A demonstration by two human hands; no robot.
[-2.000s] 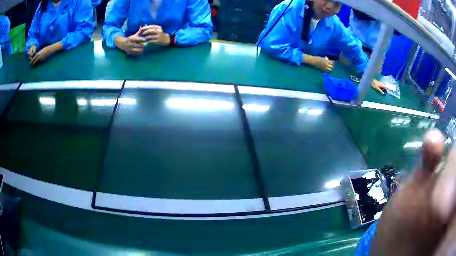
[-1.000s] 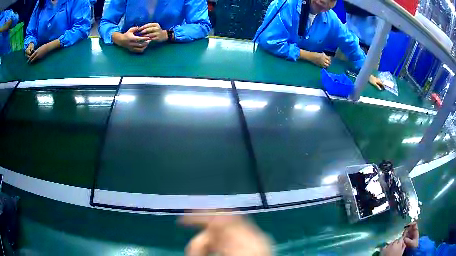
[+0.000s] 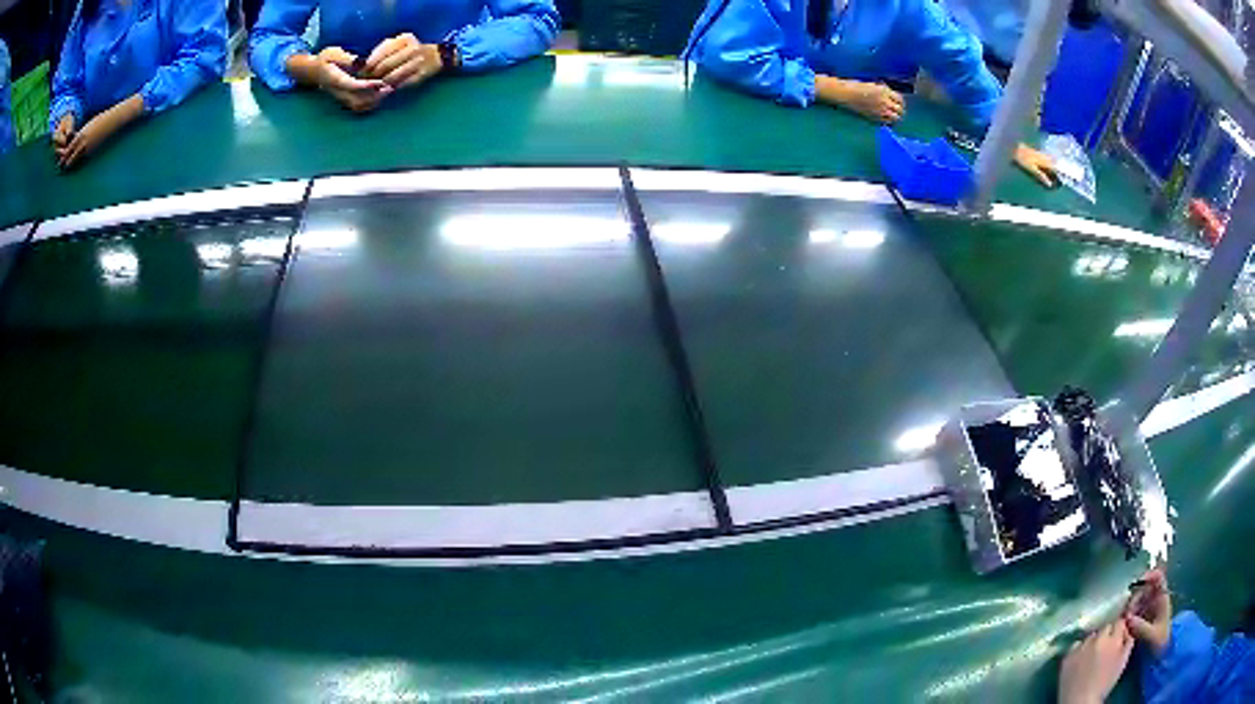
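Note:
Neither of my hands is in the picture. In front of me a large flat glossy panel [image 3: 461,365] lies on the green bench [image 3: 551,619]. A thin black edge strip [image 3: 670,351] runs between it and the panel to its right. The panels overlap white strips along the near and far sides. At the right, a clear-grey open bin [image 3: 1025,481] holds small black and white pieces. A second bin beside it holds a dark tangled heap [image 3: 1105,475], with small white parts [image 3: 1159,527] at its outer edge.
At the lower right, a neighbour's hands [image 3: 1122,640] hold a tiny dark piece. Three people in blue smocks sit along the far side. A blue parts bin [image 3: 928,168] stands by a grey post [image 3: 1021,103]. Another grey post slants at the right. Dark material lies at the left edge.
The hand blurred in the foreground of the earlier frames has left the picture. The bench and bins now sit higher in view. The neighbour's hands at the lower right stay close together.

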